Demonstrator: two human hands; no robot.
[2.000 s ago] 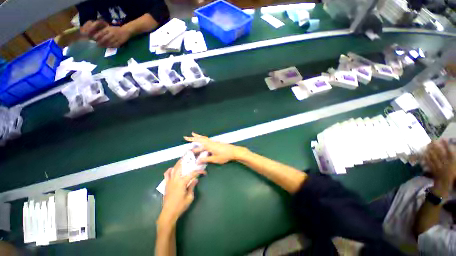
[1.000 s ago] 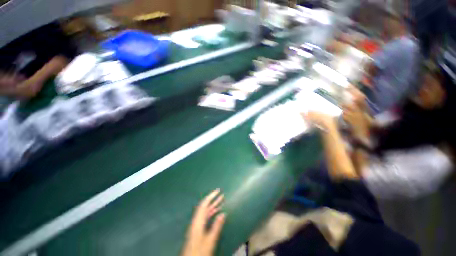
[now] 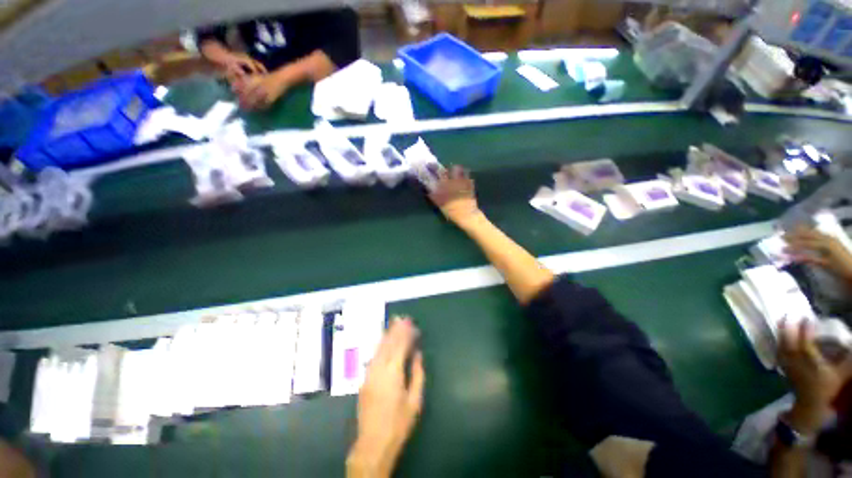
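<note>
My right hand (image 3: 454,194) reaches across the conveyor and has its fingers on a bagged product (image 3: 422,161) at the right end of the row of white pouches. My left hand (image 3: 390,387) rests against the right end of a long row of standing white boxes (image 3: 224,362) on the near ledge. The end box (image 3: 351,359) there shows a purple patch. The left hand's fingers are together and touch the box edge; whether they grip it cannot be told. More bagged products (image 3: 299,161) lie to the left on the belt.
White boxes with purple pictures (image 3: 575,207) lie on the belt at right. A small blue bin (image 3: 450,73) and a larger blue crate (image 3: 89,119) stand on the far side. A person's hands (image 3: 252,84) are at far left. Another person's hands (image 3: 805,364) hold boxes at right.
The boxes by my left hand now form a much longer row, and the neighbour's pile at right is smaller. My right hand has moved from that pile to the bagged products.
</note>
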